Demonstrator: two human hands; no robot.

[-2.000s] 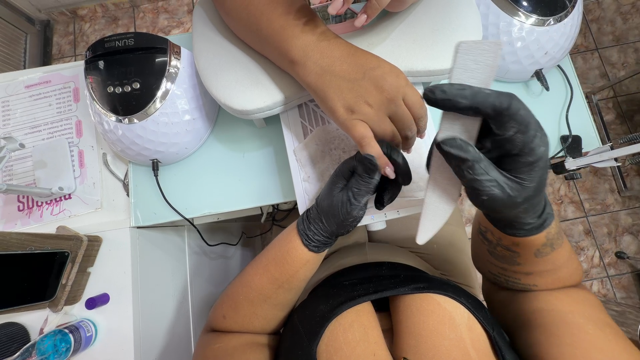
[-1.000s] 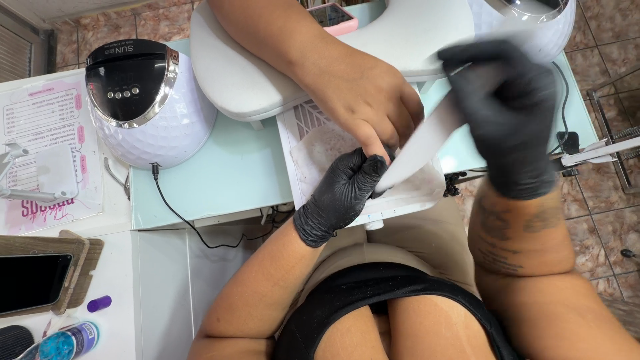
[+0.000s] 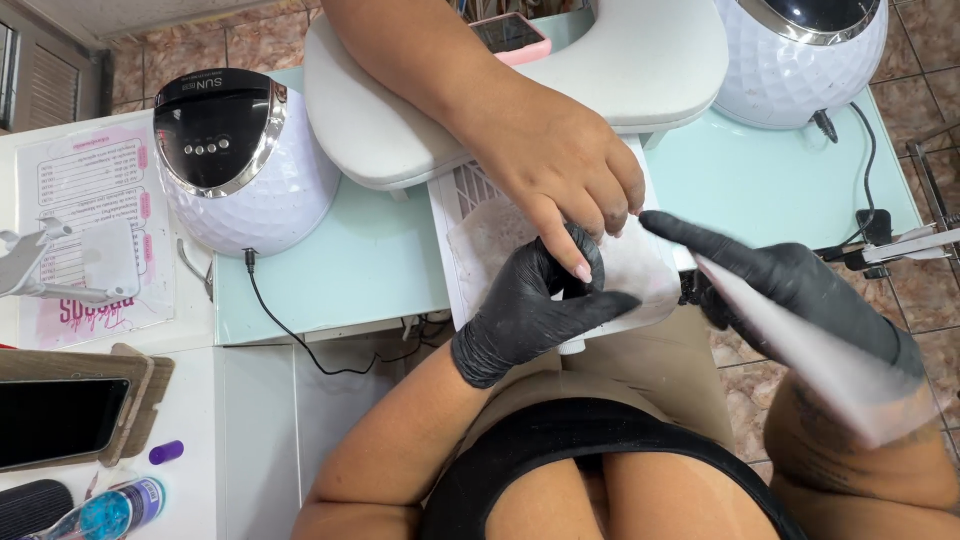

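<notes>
My left hand (image 3: pixel 536 300), in a black glove, has its fingers curled around one finger of another person's hand (image 3: pixel 555 142), whose pale pink nail (image 3: pixel 583 271) shows. That person's wrist lies across a white padded armrest (image 3: pixel 375 142). A long whitish nail file (image 3: pixel 802 352), blurred by motion, is in my black-gloved right hand (image 3: pixel 772 292), to the right of the other hand and apart from the nail. Below the hands, a dusty white cloth or paper (image 3: pixel 487 236) covers part of a white tray-like unit with a grille (image 3: pixel 474 187).
Dome-shaped white nail lamps stand left (image 3: pixel 240 165) and right (image 3: pixel 806 60). A pink-cased phone (image 3: pixel 511 37) lies behind the armrest. At left are a printed sheet (image 3: pixel 94 225), a black phone (image 3: pixel 60 420), a purple cap (image 3: pixel 166 451) and a blue-liquid bottle (image 3: pixel 112 514).
My right hand has moved down and right with the file, away from the nail it was beside a second ago. My left thumb has come away from the other person's finger.
</notes>
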